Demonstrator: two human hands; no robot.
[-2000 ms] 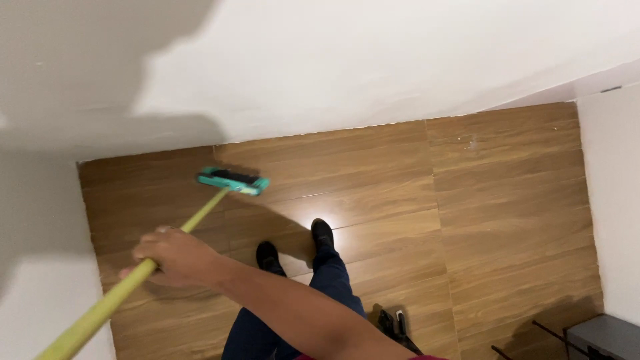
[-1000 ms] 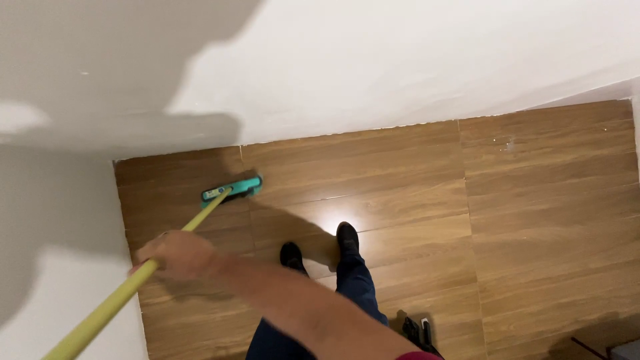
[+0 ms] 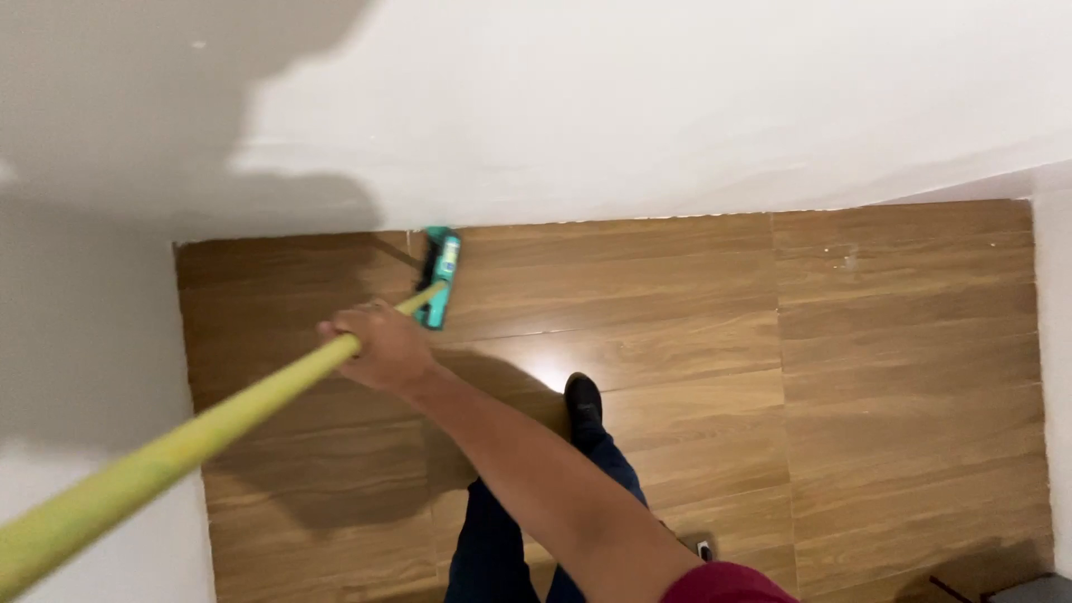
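Observation:
My right hand [image 3: 381, 345] is closed around the yellow handle [image 3: 209, 431] of a push broom. The handle runs from the lower left corner up to the broom head. That head, a teal broom head [image 3: 445, 276] with dark bristles along its left side and a label on top, lies on the wood-look floor, its far end at the foot of the white wall. It is turned nearly at a right angle to the wall. My left hand is out of view.
White walls [image 3: 603, 109] bound the wood-look floor [image 3: 904, 402] ahead and at both sides. Small pale specks [image 3: 846, 258] lie near the far wall. My black shoe [image 3: 584, 402] stands mid-floor. A grey object [image 3: 1034, 589] shows at the lower right corner.
The broom head has moved to the right and up to the far wall, and has turned from lying roughly along the wall to pointing at it. My right hand still grips the handle.

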